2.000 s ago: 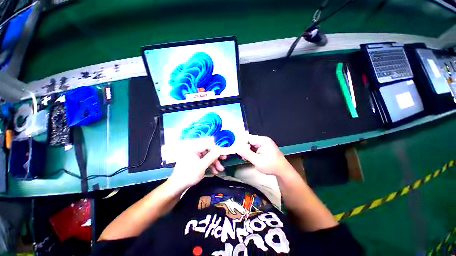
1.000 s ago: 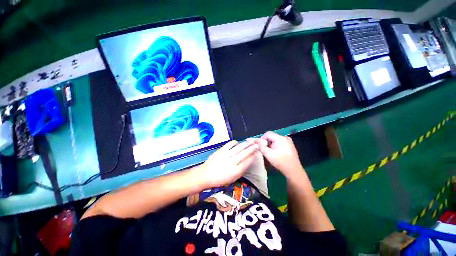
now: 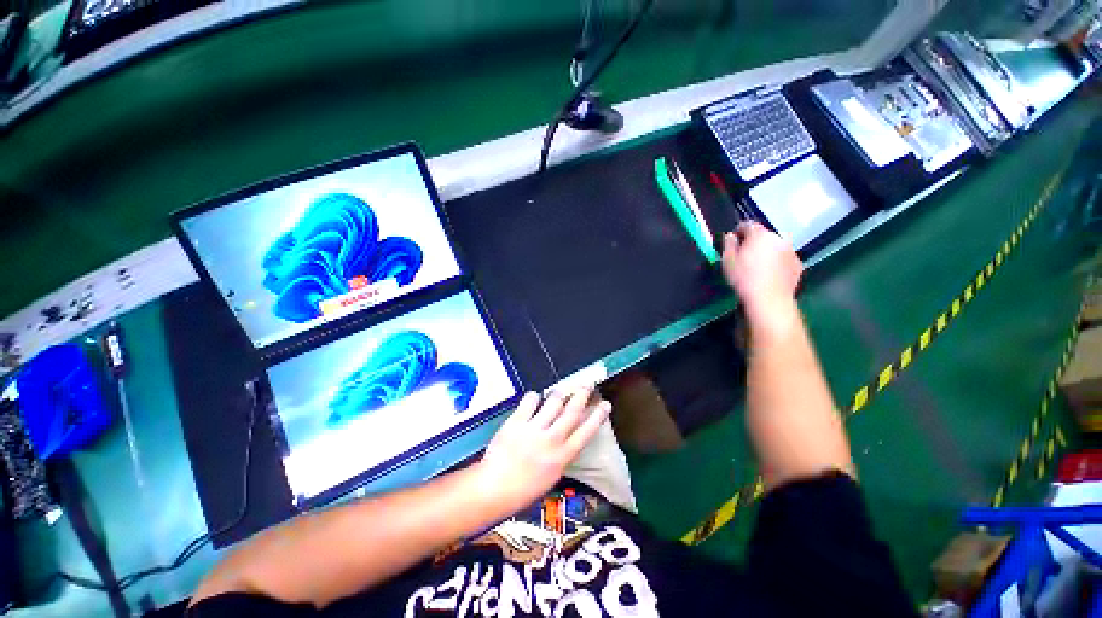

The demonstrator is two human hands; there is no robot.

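The dual-screen laptop (image 3: 389,365) stands open on the black mat, both screens lit with blue swirl wallpaper. My left hand (image 3: 546,437) lies palm down at the bench edge by the laptop's lower right corner, fingers extended and slightly apart. A small pale patch shows by its fingertips; I cannot tell what it is. My right hand (image 3: 761,268) is stretched out to the mat's right side, at the lower end of a dark slim tool (image 3: 740,210). Its fingertips are too blurred to tell a grip. A green strip-like tool (image 3: 684,210) lies just left of it.
A keyboard laptop (image 3: 761,133) lies beyond my right hand, with open laptop bases (image 3: 924,118) further right. A small red item (image 3: 717,181) lies near the green tool. A black cable (image 3: 250,453) and blue bundle (image 3: 63,401) are at left. A dark device (image 3: 592,117) stands behind the mat.
My hands were together at the bench edge; my right hand has moved away to the far right. My left hand stays near the edge, now flat. The view has shifted right.
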